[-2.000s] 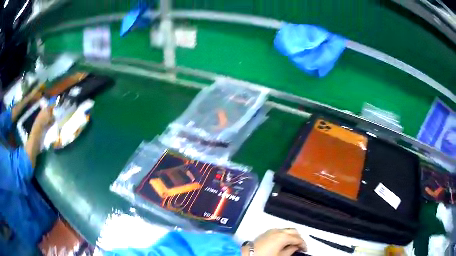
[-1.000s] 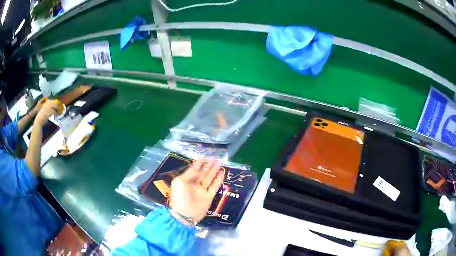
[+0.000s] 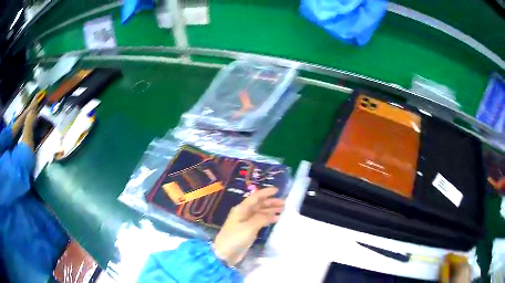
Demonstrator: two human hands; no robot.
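My left hand [image 3: 249,224] reaches in from the bottom, fingers loosely bent over the right part of a printed screen film [image 3: 191,190]; I see nothing held in it. The film lies on clear plastic bags. Only yellow-covered fingertips of my right hand [image 3: 455,269] show at the bottom right edge, blurred; whether they hold anything is hidden. A black tablet [image 3: 365,274] lies on the white mat [image 3: 315,243], cut off by the bottom edge. A thin dark blade [image 3: 383,252] with a pale handle lies above it, its handle end close to my right fingertips.
Stacked black foam trays [image 3: 451,160] hold an orange-backed tablet [image 3: 376,149] at the right. More bagged films [image 3: 243,97] lie behind the printed film. A person in blue [image 3: 27,204] works at the far left. Blue crumpled plastic [image 3: 349,16] hangs on the back rail.
My left hand came up from the mat over the film, then shifted right and down, fingers now pointing right. The view has tilted down, showing more of the black tablet.
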